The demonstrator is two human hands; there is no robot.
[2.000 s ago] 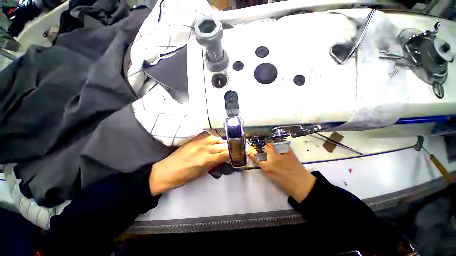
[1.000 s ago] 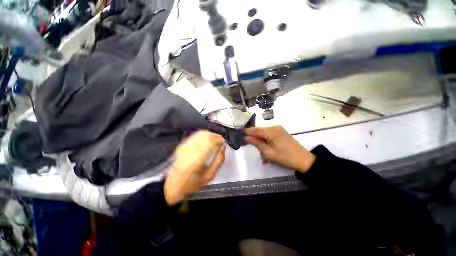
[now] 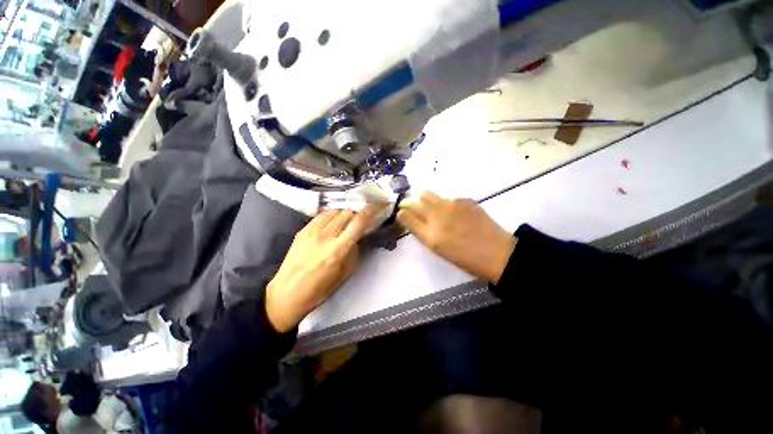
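The dark grey garment (image 3: 195, 212) is heaped left of the machine, and its white lining (image 3: 292, 193) runs to the needle area. My left hand (image 3: 318, 258) lies flat with its fingertips pressing the lining's edge. My right hand (image 3: 458, 233) pinches the dark band (image 3: 395, 212) at that edge, just in front of the presser foot area (image 3: 386, 165). The white sewing machine head (image 3: 364, 51) stands above. The needle itself cannot be made out.
Tweezers (image 3: 623, 124) lie across a small brown patch (image 3: 573, 124) on the machine bed. Red scraps (image 3: 625, 164) lie on the white table (image 3: 542, 220), whose front edge has grey trim. A person (image 3: 76, 407) is at the far lower left. Dark cloth shows at the right.
The view has tilted and shifted. Both hands have come back up close to the presser foot with the fabric edge. My left hand has come down onto the lining from its raised, blurred position.
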